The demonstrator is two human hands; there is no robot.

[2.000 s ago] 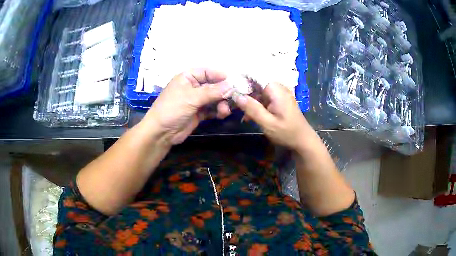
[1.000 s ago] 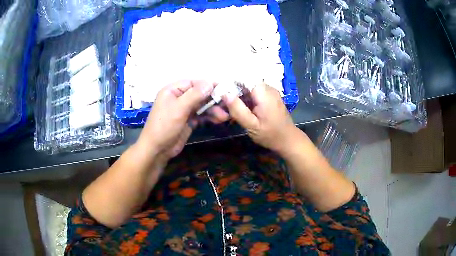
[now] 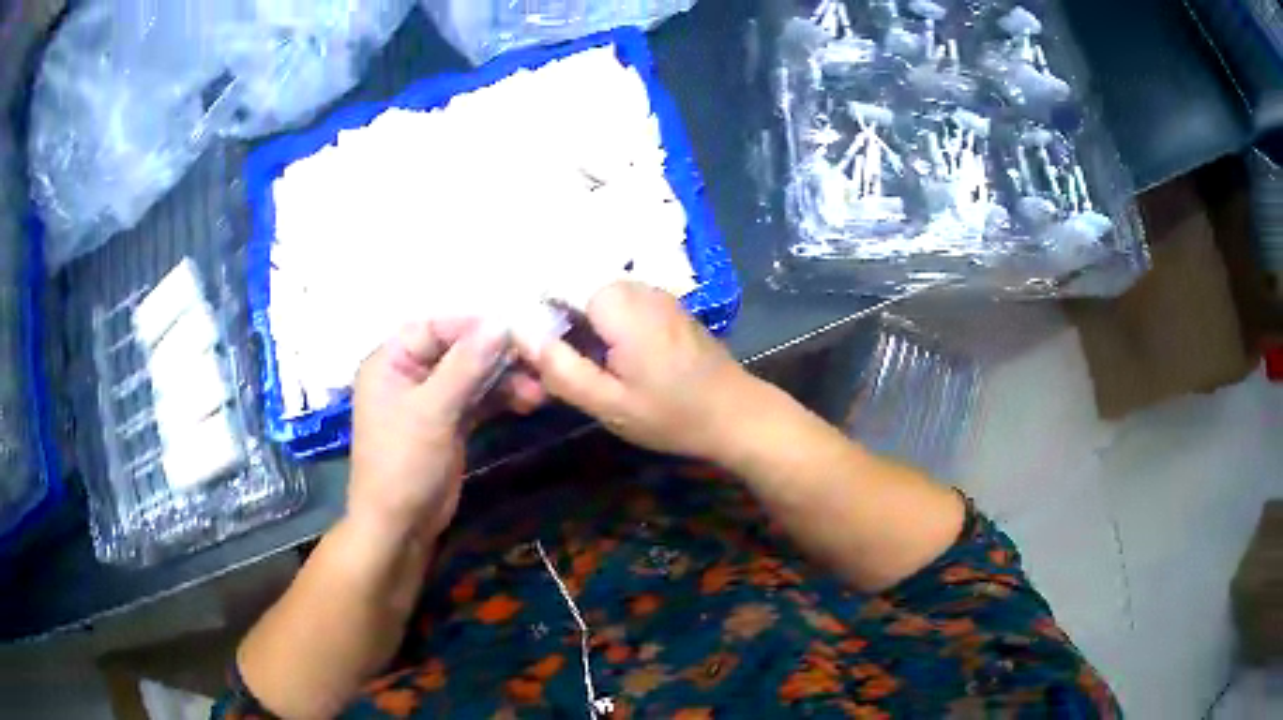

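Observation:
My left hand (image 3: pixel 422 408) and my right hand (image 3: pixel 647 369) are together at the near edge of the blue tray (image 3: pixel 718 288). Between their fingertips is a small white plastic part (image 3: pixel 542 326), blurred and overexposed, so its exact shape cannot be told. Fingers of both hands touch it. A bright pile of white parts (image 3: pixel 464 197) fills the blue tray, single shapes hard to see. The left clear tray (image 3: pixel 260 513) holds a row of white blocks (image 3: pixel 183 380). The right clear tray (image 3: pixel 971 274) holds several stemmed white parts (image 3: pixel 964 141) in pockets.
Crumpled clear plastic bags (image 3: pixel 183 99) lie behind the trays. A blue-edged tray is cut off at the far left. The dark tabletop's edge (image 3: pixel 844 321) runs in front of me. Spare clear trays (image 3: pixel 915 387) and a cardboard box (image 3: pixel 1161 324) are below it at the right.
The camera view has turned, so the trays appear tilted and shifted left and down. Both hands stay together on the small white part; a slim white end seen between them earlier is less distinct now.

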